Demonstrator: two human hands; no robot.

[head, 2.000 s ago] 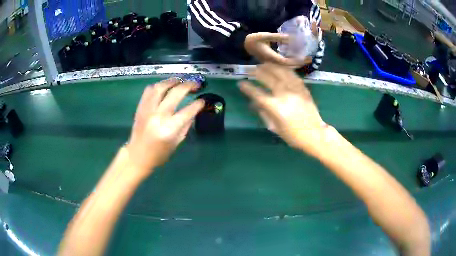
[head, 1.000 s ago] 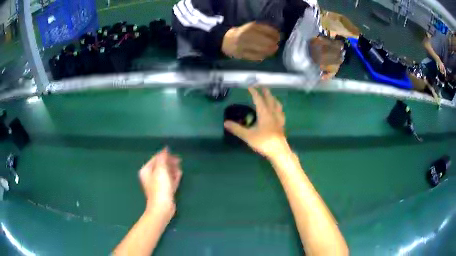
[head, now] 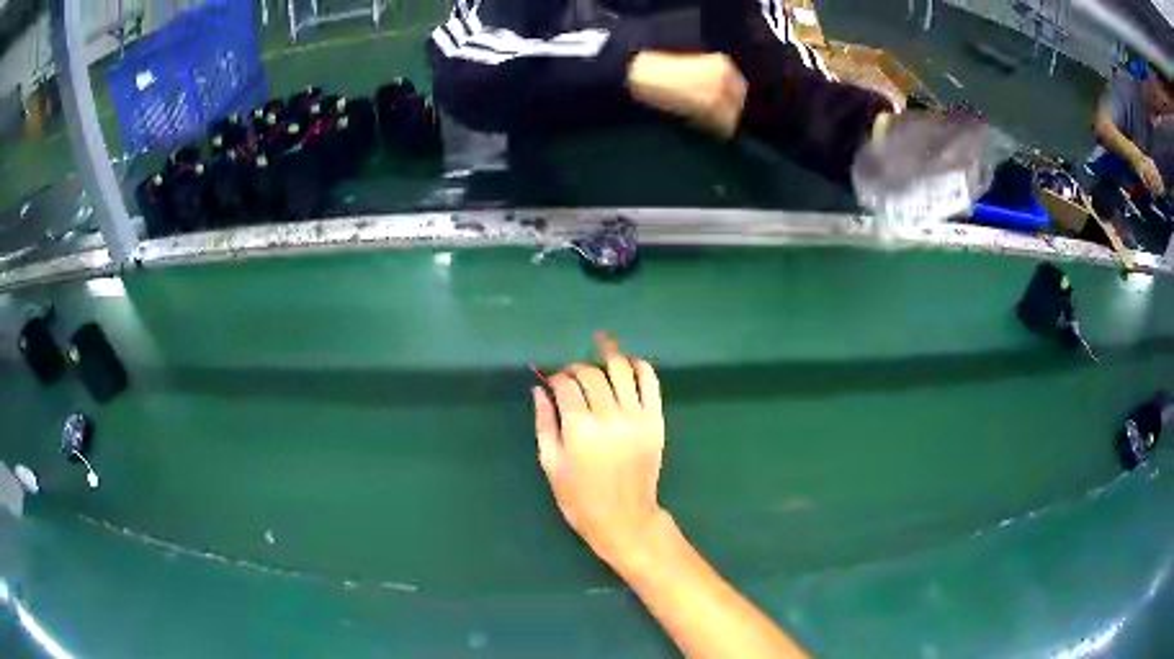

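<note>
My right hand (head: 601, 444) is over the middle of the green belt (head: 824, 451), back of the hand up, with its fingers pointing away from me. A short bit of thin red lead (head: 541, 376) shows at its fingertips; what is under the fingers is hidden. My left hand is not in view. A round circuit board (head: 609, 247) lies at the belt's far metal edge, beyond my right hand and not touched by it. A pale lead trails from it to the left.
Black housings lie on the belt at far left (head: 98, 362) and right (head: 1049, 301). A small board (head: 76, 438) lies at left and a dark unit (head: 1141, 435) at right. Opposite, a person in a black jacket (head: 541, 64) holds a clear bag (head: 921, 167). Many housings stand behind the rail.
My left hand has left the picture. My right hand has moved nearer to me and left. The black housing that stood by it no longer shows. The co-worker's bag has moved right.
</note>
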